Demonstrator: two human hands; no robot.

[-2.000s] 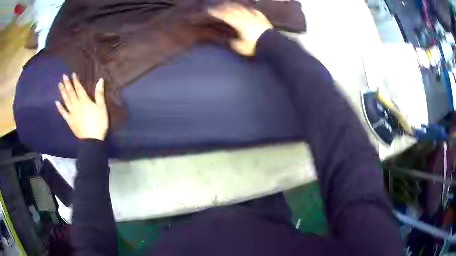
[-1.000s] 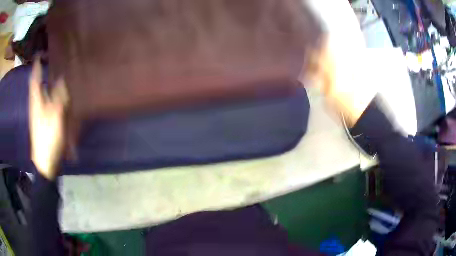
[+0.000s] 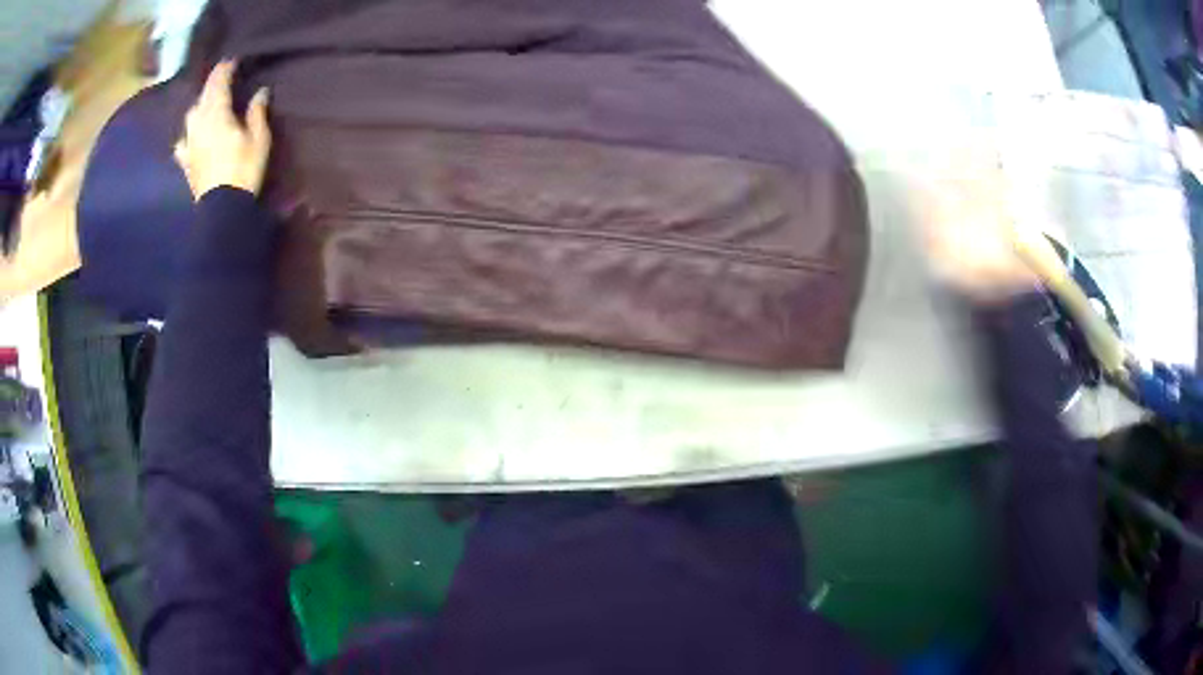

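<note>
A brown leather-look garment (image 3: 581, 237) lies spread over the navy padded board (image 3: 125, 211), whose rounded end shows at the left. A long seam runs across the garment. My left hand (image 3: 227, 139) lies on the garment's left edge with its fingers apart. My right hand (image 3: 974, 235) is blurred over the right part of the table, off the garment and beside the tan handle of the iron (image 3: 1075, 297). Whether its fingers are open or closed is not clear. The iron is partly hidden behind my right hand and sleeve.
The pale pressing table (image 3: 594, 429) has its front edge near my body. A creased pale cloth (image 3: 1115, 185) lies at the right. Bright green plastic (image 3: 337, 574) is on the floor at lower left. Cluttered items and cables stand at the right rim.
The garment was bunched, then lifted by both hands, and now lies flat, covering most of the navy board. My right hand has moved off it to the right, towards the iron.
</note>
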